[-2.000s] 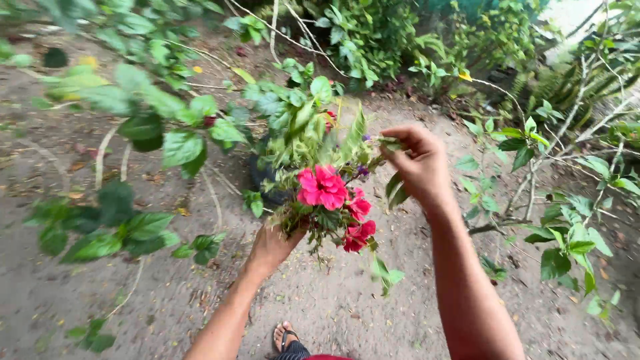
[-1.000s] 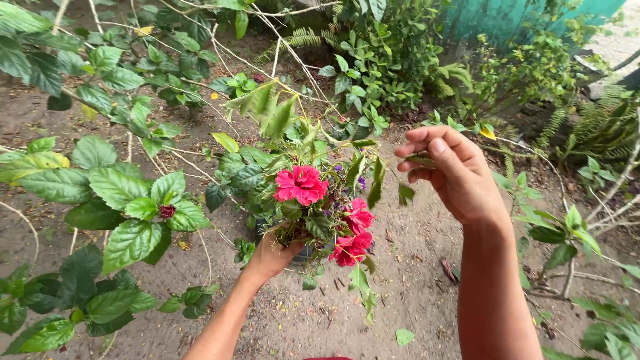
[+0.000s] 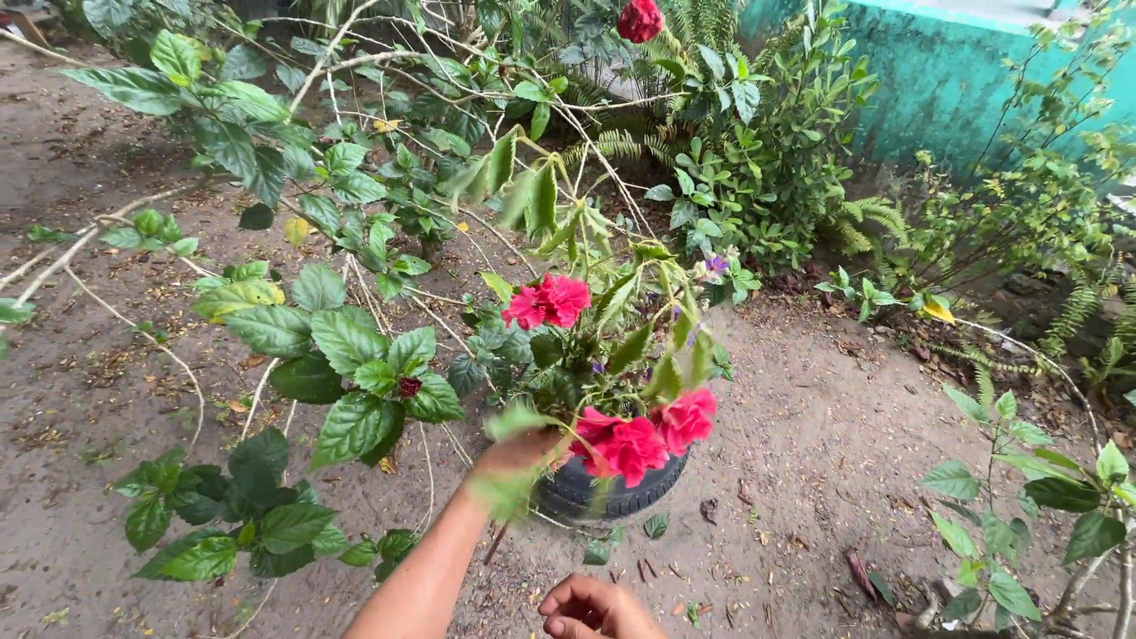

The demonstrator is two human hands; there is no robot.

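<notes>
My left hand (image 3: 524, 454) grips a bunch of cut flowering stems (image 3: 612, 355) low down, its fingers partly hidden by leaves. The bunch has red double hibiscus blooms (image 3: 626, 444), small purple flowers (image 3: 716, 264) and drooping green leaves. Behind and below the bunch, a black tire (image 3: 612, 493) shows on the ground. My right hand (image 3: 599, 611) is at the bottom edge, below the bunch and apart from it, with fingers curled; whether it holds anything is not visible.
Hibiscus branches (image 3: 346, 382) spread across the left, and another leafy shrub (image 3: 1003, 506) stands at the lower right. Ferns and bushes (image 3: 763, 169) grow before a teal wall (image 3: 932, 89). Sandy ground (image 3: 816, 444) with fallen leaves lies between the shrubs.
My right hand has moved down from beside the bunch's upper right to the bottom edge. My left hand keeps its hold on the stems. The view has shifted.
</notes>
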